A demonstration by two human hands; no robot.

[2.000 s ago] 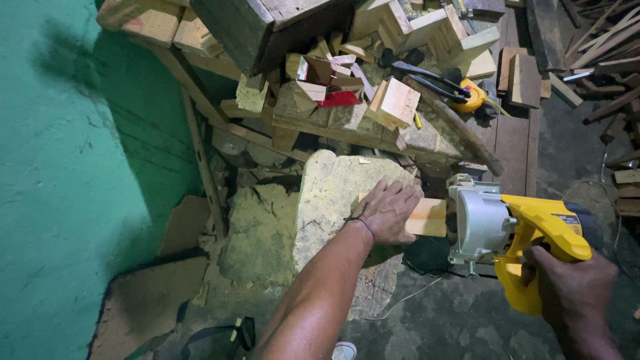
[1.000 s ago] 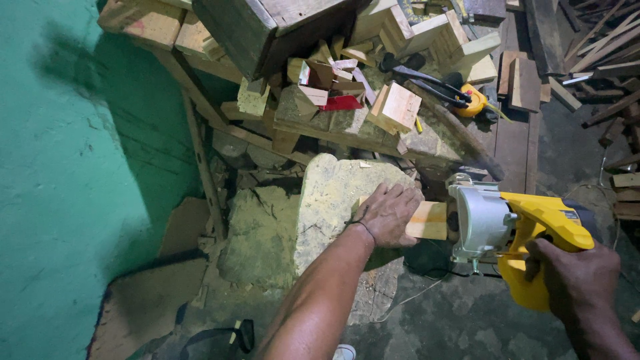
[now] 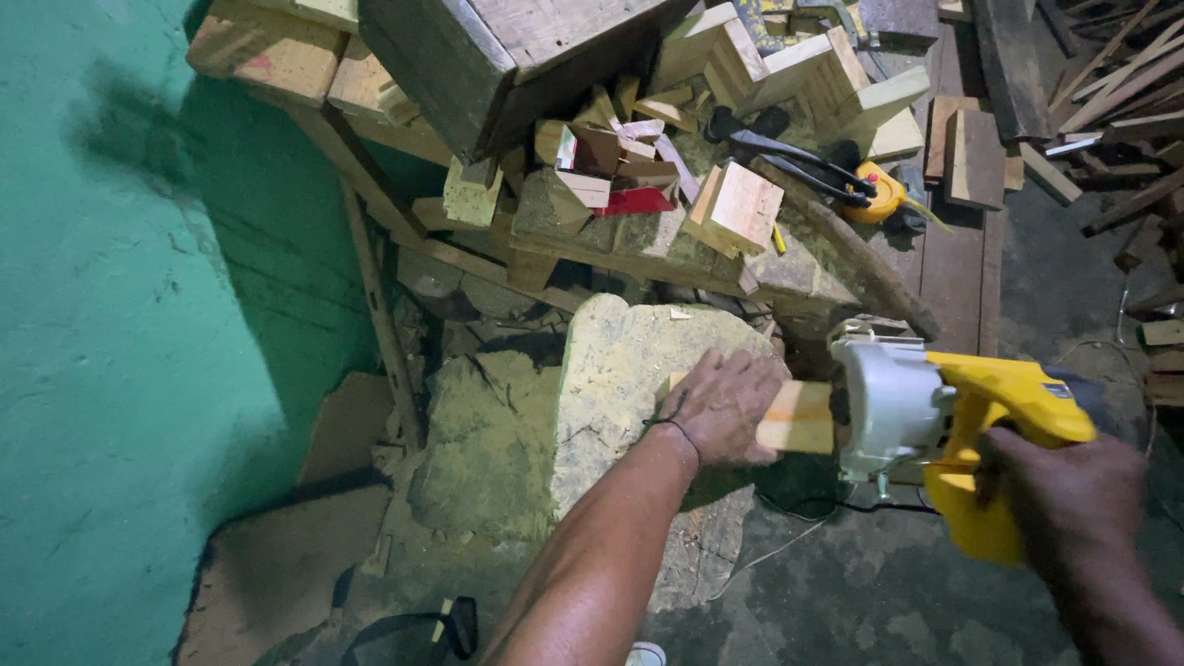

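Observation:
My left hand [image 3: 726,407] lies over a short pale wood board [image 3: 797,418] and presses it onto a rough, sawdust-covered wooden block [image 3: 615,379]. The board's right end juts past the block and meets the metal guard of a yellow handheld power saw [image 3: 1004,398]. My right hand [image 3: 1064,499] is closed around the saw's rear handle. The guard hides the blade and the board's far end. A dark cord loops on the floor below the saw.
Behind the block, a low bench [image 3: 629,254] carries wood offcuts, a cut pale block [image 3: 737,208], pincers [image 3: 786,162] and a yellow tape measure [image 3: 877,192]. A dark wooden box [image 3: 555,46] overhangs it. A green wall [image 3: 120,324] stands left; wood scraps [image 3: 1119,139] pile up at right.

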